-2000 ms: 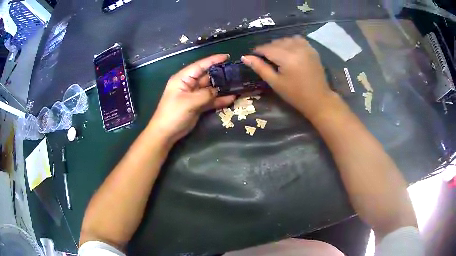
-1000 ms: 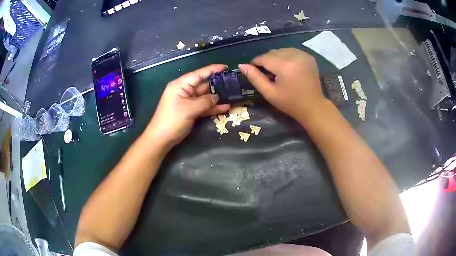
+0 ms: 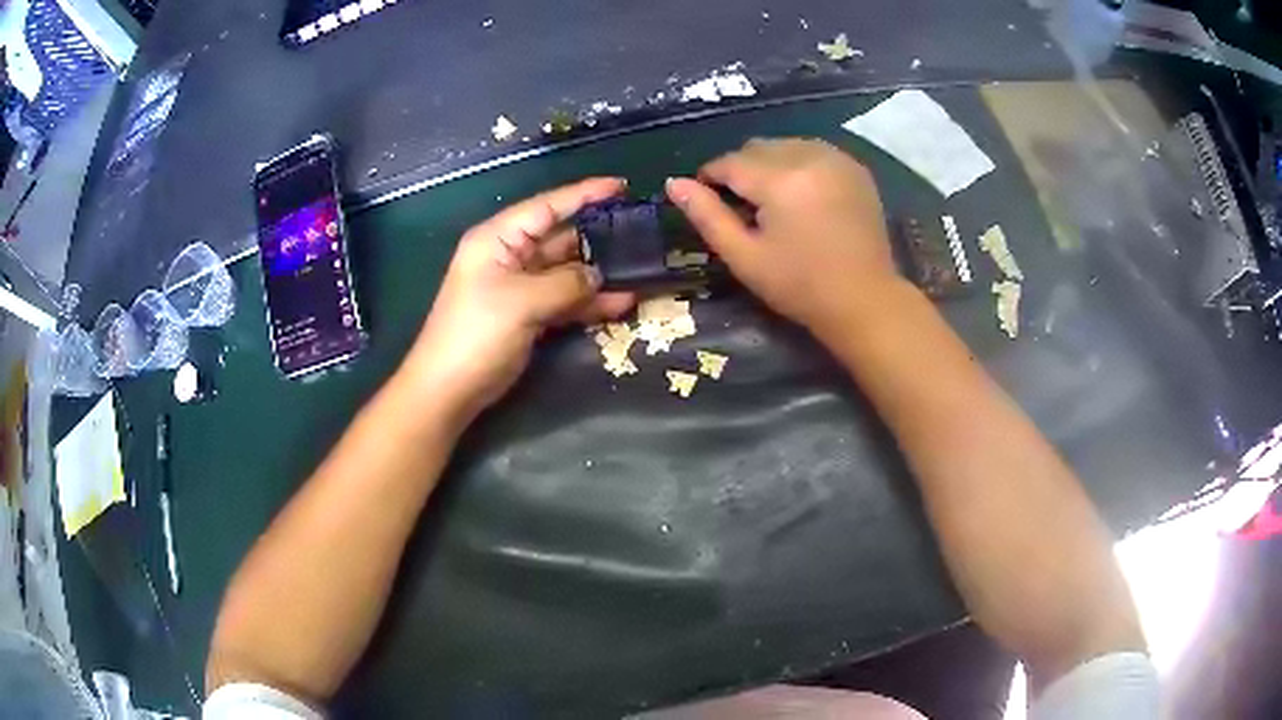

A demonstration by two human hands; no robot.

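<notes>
A dark, glossy, palm-sized black housing (image 3: 633,249) is held above the mat between my hands. My left hand (image 3: 513,281) grips its left end, with fingers at the top and bottom edges. My right hand (image 3: 801,232) is at its upper right, thumb and fingertips at the top edge; it covers the right end. Whether the right fingers pinch a small part cannot be told. A loose pile of small tan pieces (image 3: 661,325) lies just below the housing, with two strays nearer me.
A lit smartphone (image 3: 305,260), clear plastic cups (image 3: 200,286), a pen or thin tool (image 3: 169,506) and note paper (image 3: 89,467) lie left. White paper (image 3: 925,141), a dark brown block (image 3: 931,253), tan strips (image 3: 1002,281) and cardboard (image 3: 1076,148) are right.
The view has shifted slightly. Both hands stay at the housing, which now shows its face more. The dark brown block at right, covered by my right hand earlier, has come into view.
</notes>
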